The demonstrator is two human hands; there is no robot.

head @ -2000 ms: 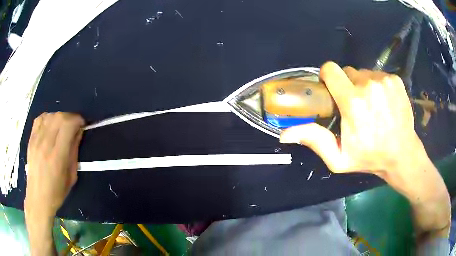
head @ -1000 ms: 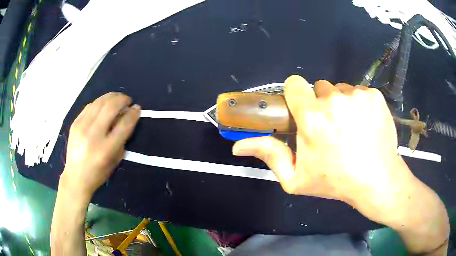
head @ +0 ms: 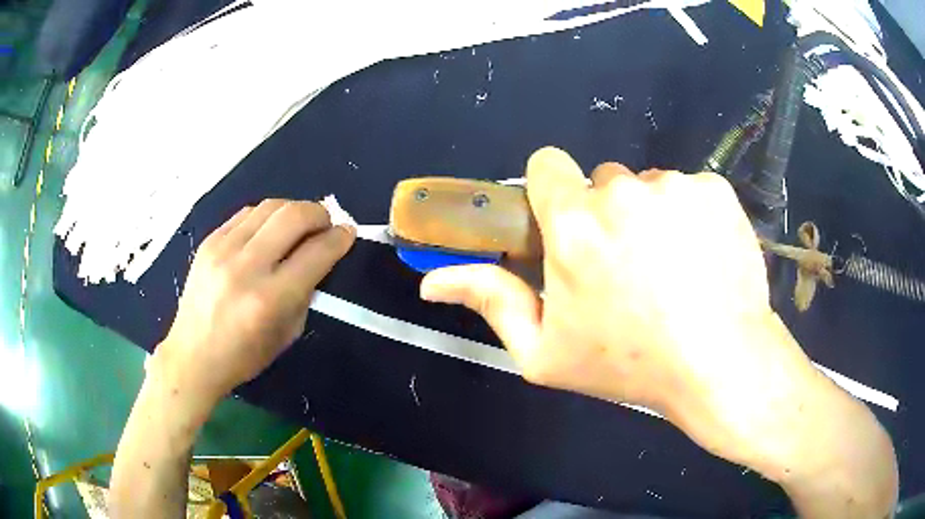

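My right hand (head: pixel 649 274) grips the brown handle of the steam iron (head: pixel 461 216), with my thumb beside its blue lever (head: pixel 446 261). The iron's metal base is mostly hidden under the handle and hand. My left hand (head: pixel 254 284) pinches a white fabric strip (head: pixel 372 232) just left of the iron; a short white end (head: pixel 338 211) sticks up at the fingertips. A second length of white strip (head: pixel 416 334) runs from under my left hand to the right, passes beneath my right hand and shows again at the right.
A thick pile of white strips (head: pixel 203 112) fans along the far left of the dark ironing cover (head: pixel 487 436). Another bunch (head: pixel 857 117) lies at the far right. A dark hose (head: pixel 776 142) and a spring (head: pixel 882 276) are behind the iron. A yellow-framed bin (head: pixel 269 471) stands below.
The iron and my right hand have moved left along the strip, close to my left hand. The view has shifted, showing more of the far-left pile.
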